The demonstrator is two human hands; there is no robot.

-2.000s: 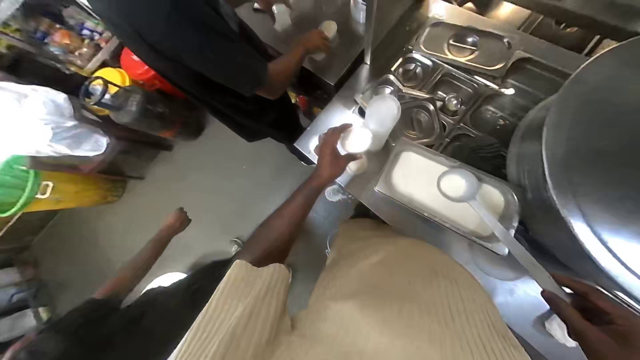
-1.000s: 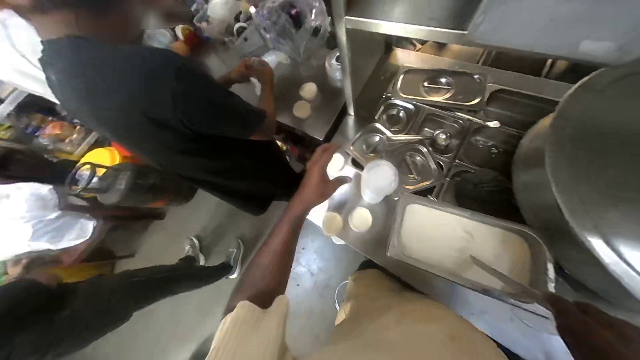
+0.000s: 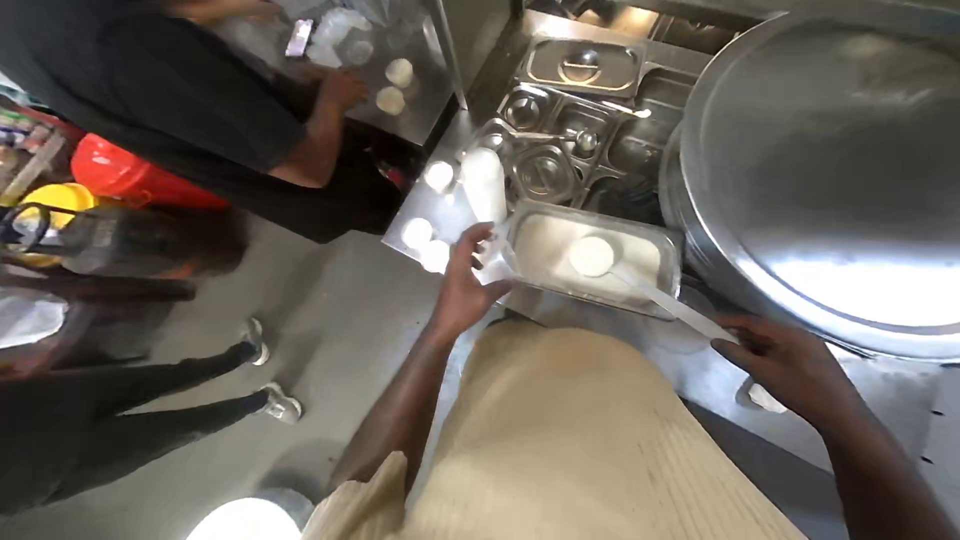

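Note:
My right hand grips the long handle of a metal ladle, whose bowl is full of a creamy white liquid. The ladle's bowl is over a rectangular steel pan holding more of that liquid. My left hand is beside the pan's left end, fingers curled around a translucent cup, which is blurred and partly hidden. Just beyond it lies a stack of white plastic cups. Several small filled cups stand on the steel counter to the left.
A huge steel pot stands right of the pan. Lidded steel inserts lie behind it. At the upper left a person in a dark shirt works at another counter with two pale discs. Another person's legs are at lower left.
The ladle's bowl, down in the pan a second ago, now shows full above it. My left hand has moved from the small cups toward the pan's left end. The view has shifted.

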